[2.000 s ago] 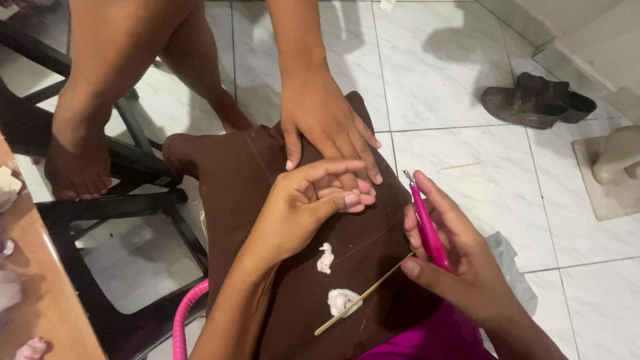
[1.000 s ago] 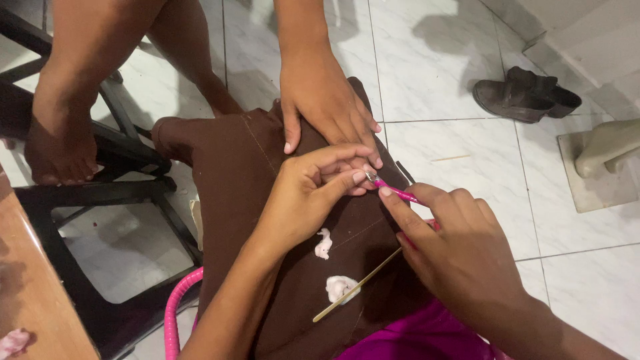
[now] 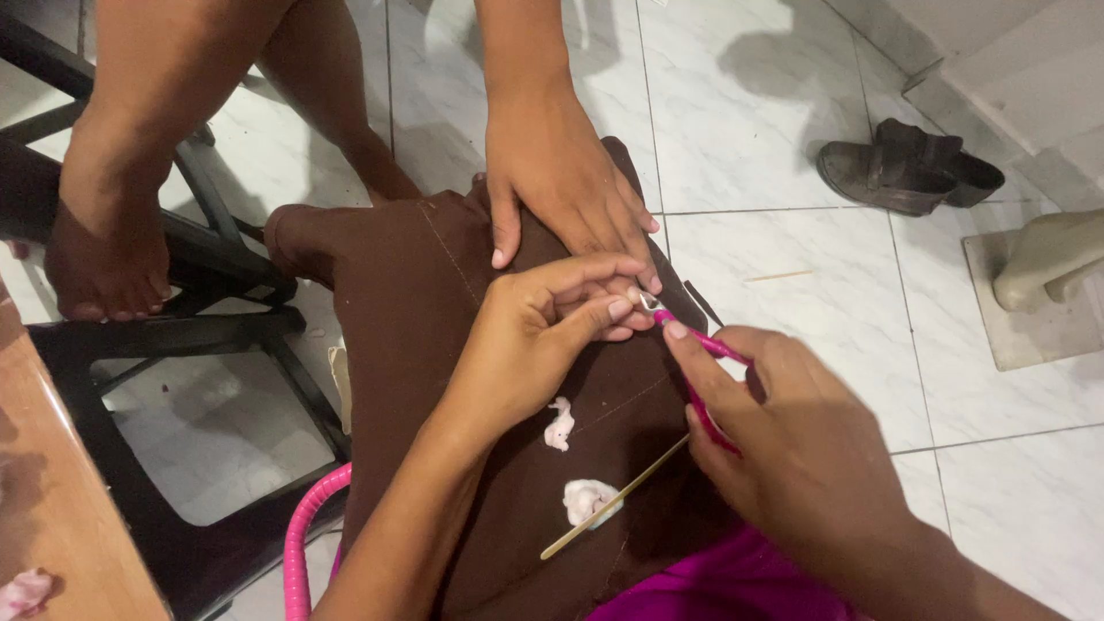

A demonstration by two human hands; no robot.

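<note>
My right hand (image 3: 776, 414) is closed around the pink handles of a cuticle nipper (image 3: 707, 345), its metal jaws at a fingertip of another person's hand (image 3: 561, 164). That hand lies palm down on a brown cloth (image 3: 397, 336) over my lap. With thumb and fingers, my left hand (image 3: 552, 328) holds the fingertip beside the jaws; which finger it is, I cannot tell. Nearer me on the cloth are a small twisted piece of cotton (image 3: 560, 423) and a larger cotton wad (image 3: 591, 501). A thin wooden stick (image 3: 612, 498) lies across the larger wad.
A black plastic stool (image 3: 172, 328) stands at the left, with the other person's foot (image 3: 112, 250) on it. A wooden tabletop (image 3: 78, 509) holds used cotton (image 3: 24, 593). Black sandals (image 3: 906, 168), another stick (image 3: 779, 276) and a beige pedestal base (image 3: 1035, 293) are on the tiled floor at the right.
My right hand has moved left with the nipper, bringing its jaws from beside my left hand to the other person's fingertip. The handles have turned from nearly upright to slanted.
</note>
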